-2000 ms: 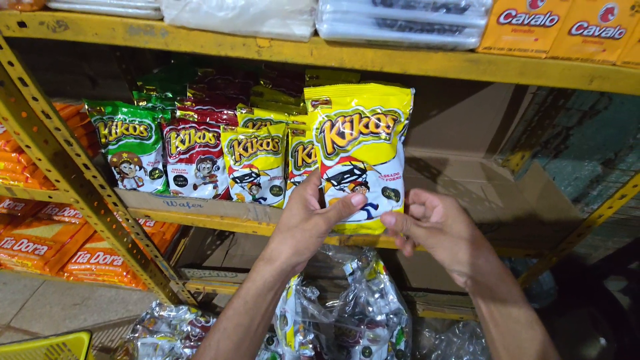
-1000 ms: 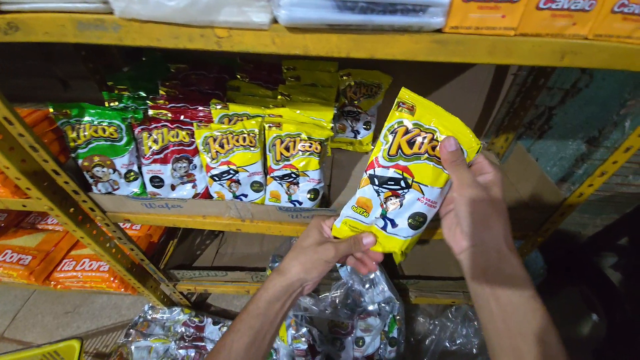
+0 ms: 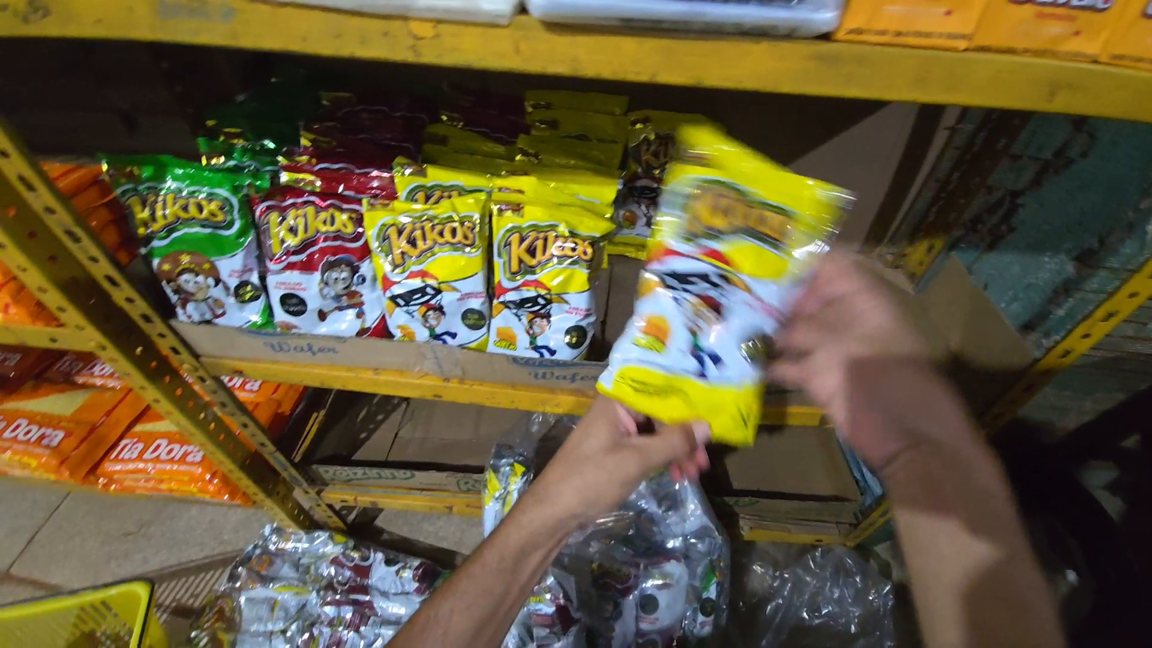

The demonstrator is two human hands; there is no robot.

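Note:
A yellow and white Kikos snack bag is held up before the shelf, tilted, its top leaning right. My left hand grips its bottom edge. My right hand, blurred, is at the bag's right side; whether its fingers grip the bag cannot be told. To the left, a green Kikos bag, a red one and two yellow ones stand upright in a row in a cardboard tray, with more bags behind them.
Yellow metal shelf beams run above and below the row. A perforated upright stands left, beside orange packages. Clear plastic sacks of snack bags lie below, near a yellow basket. Crumpled clear plastic lies lower right.
The held bag was upright two seconds ago, covering part of the row's right end, then moved right and tilted. My right hand has gone from its upper edge to its right side.

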